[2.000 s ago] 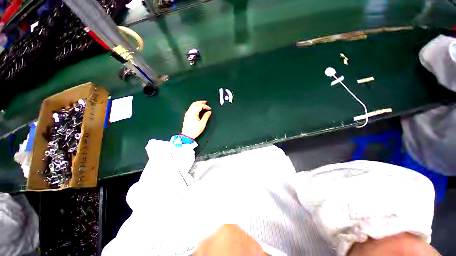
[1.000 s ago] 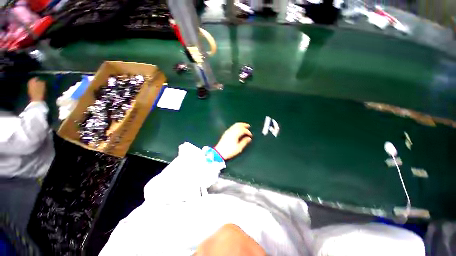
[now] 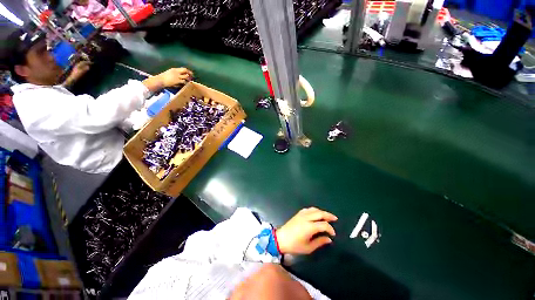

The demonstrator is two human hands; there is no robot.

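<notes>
My left hand (image 3: 306, 232) rests on the dark green surface, its fingers loosely curled and apart, with nothing visible in it. A blue strap (image 3: 266, 242) and a red band circle its wrist. Small pale strips (image 3: 365, 229) with a dark spot lie just right of my fingertips, not touched. My right hand is not in view.
An open cardboard box (image 3: 206, 153) heaped with shiny units stands left, beside a white card (image 3: 244, 141). A metal post (image 3: 280, 64) rises behind, with a dark knob (image 3: 281, 145) and a small unit (image 3: 337, 131) nearby. Another person (image 3: 76, 114) reaches near the box.
The view has swung left, so the box, post and another person show more fully and the white round-headed lead has left the picture. My left hand stays beside the strips.
</notes>
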